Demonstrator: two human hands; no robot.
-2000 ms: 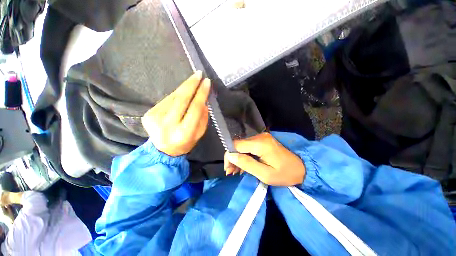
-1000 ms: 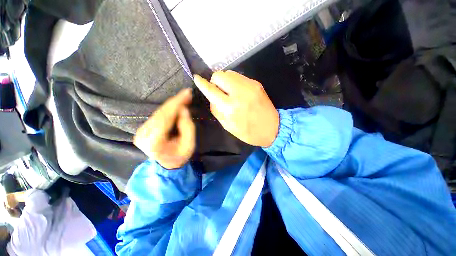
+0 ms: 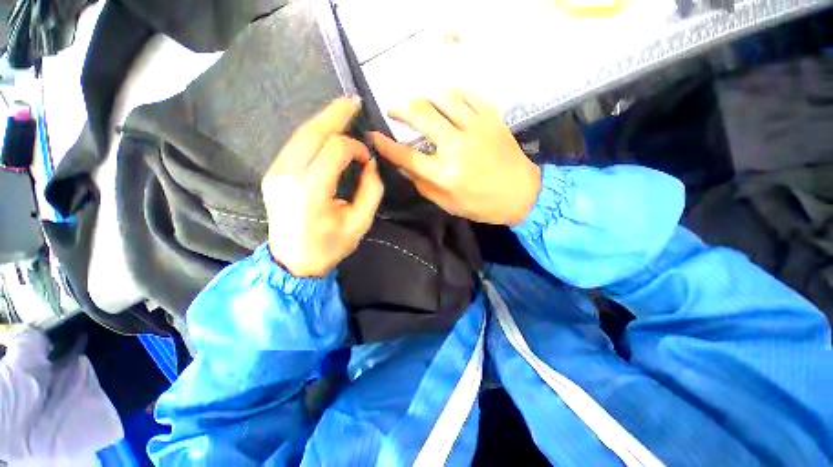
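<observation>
The charcoal garment (image 3: 247, 87) covers the table's left part and hangs down over my lap, with a pale dashed stitch line across it. The zipper tape (image 3: 340, 55) runs from the top edge down along the cloth edge to my hands. My left hand (image 3: 320, 187) pinches the cloth edge and tape at the tape's lower visible end, thumb and finger curled together. My right hand (image 3: 461, 155) is just right of it, its fingertips on the same dark edge, other fingers spread over the white table. The tape below my fingers is hidden.
The white table (image 3: 420, 55) has a ruler strip (image 3: 639, 66) along its near edge. A yellow object (image 3: 589, 7) is cut off at the top. Dark cloth (image 3: 776, 219) lies at right. A black and pink thread cone (image 3: 18, 137) stands far left. A person's pale sleeve (image 3: 55, 401) shows lower left.
My right hand has moved from near my lap up to the cloth edge beside the table. My left hand moved down, then back up to the tape. The tape's lower part is no longer stretched between my hands.
</observation>
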